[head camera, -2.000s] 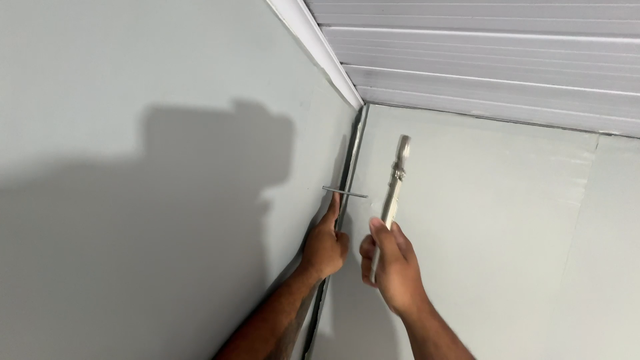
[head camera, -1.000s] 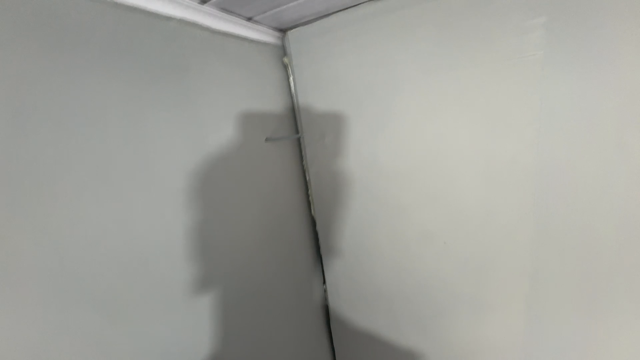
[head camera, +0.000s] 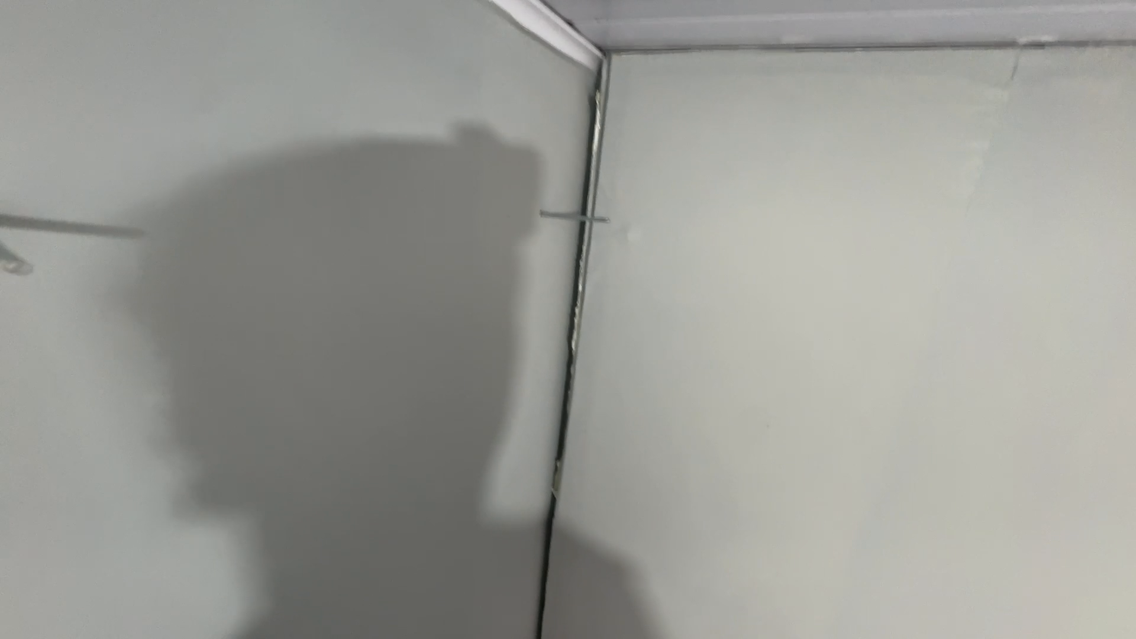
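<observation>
Neither my left hand nor my right hand is in view. A thin metal rod (head camera: 575, 216), perhaps a nail, sticks out crosswise at the dark gap (head camera: 573, 333) in the wall corner, a little below the ceiling. Rough, pale edges show along parts of the gap. At the far left edge, a small pale tip of something (head camera: 16, 264) shows; I cannot tell what it is. A thin, dark bar-like shape lies just above it, perhaps a shadow.
Grey-green wall panels (head camera: 799, 355) meet at the corner, and a large shadow falls across the left one. White trim (head camera: 548, 34) runs along the top of the left wall. The grey ceiling (head camera: 843, 19) borders the right wall's top edge.
Two seconds ago my left hand was at the rod in the corner and my right hand held a hammer-like tool; both have left the view. The rod remains at the gap.
</observation>
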